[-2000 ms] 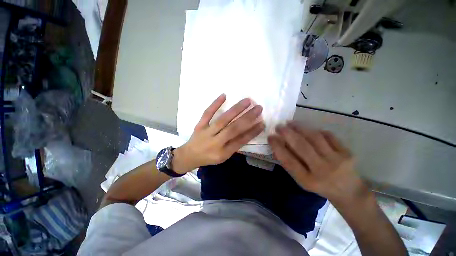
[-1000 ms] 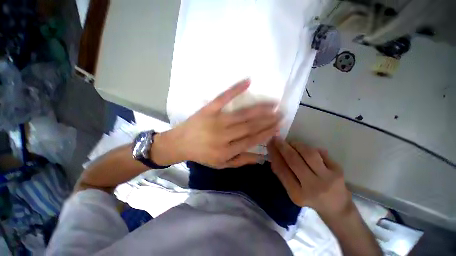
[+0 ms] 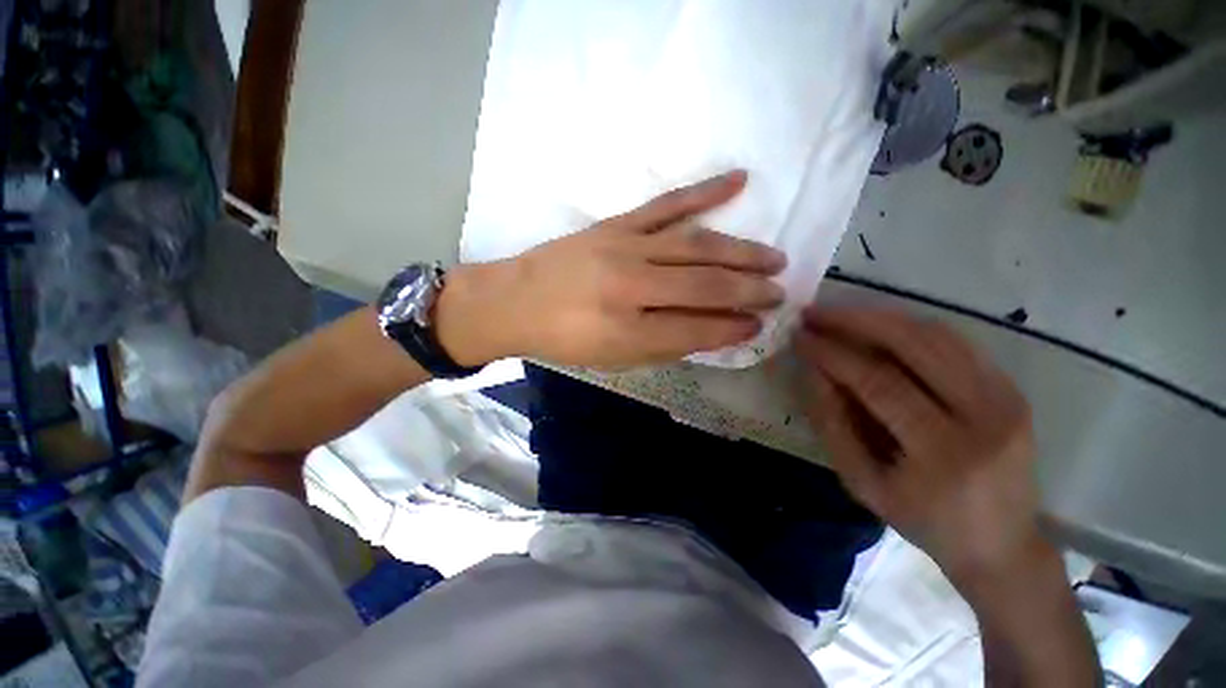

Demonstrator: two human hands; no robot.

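Observation:
A white garment panel lies flat on the pale table and reaches up to the presser foot at the upper right. A narrow folded band or edge runs along its right side. My left hand, with a wristwatch, lies palm down on the lower part of the panel, fingers spread. My right hand is at the panel's lower right corner, thumb and fingertips together at its edge; it seems to pinch the cloth, and the fingertips are slightly blurred.
The sewing machine head is at the upper right, partly cut off. White pieces lie on the lap and below the table edge. Plastic bags and a blue rack stand at the left. A dark seam crosses the table at the right.
The panel has moved up toward the presser foot, and its lower edge now shows on the table. My left hand has moved up with it. My right hand has shifted up and right with the panel corner.

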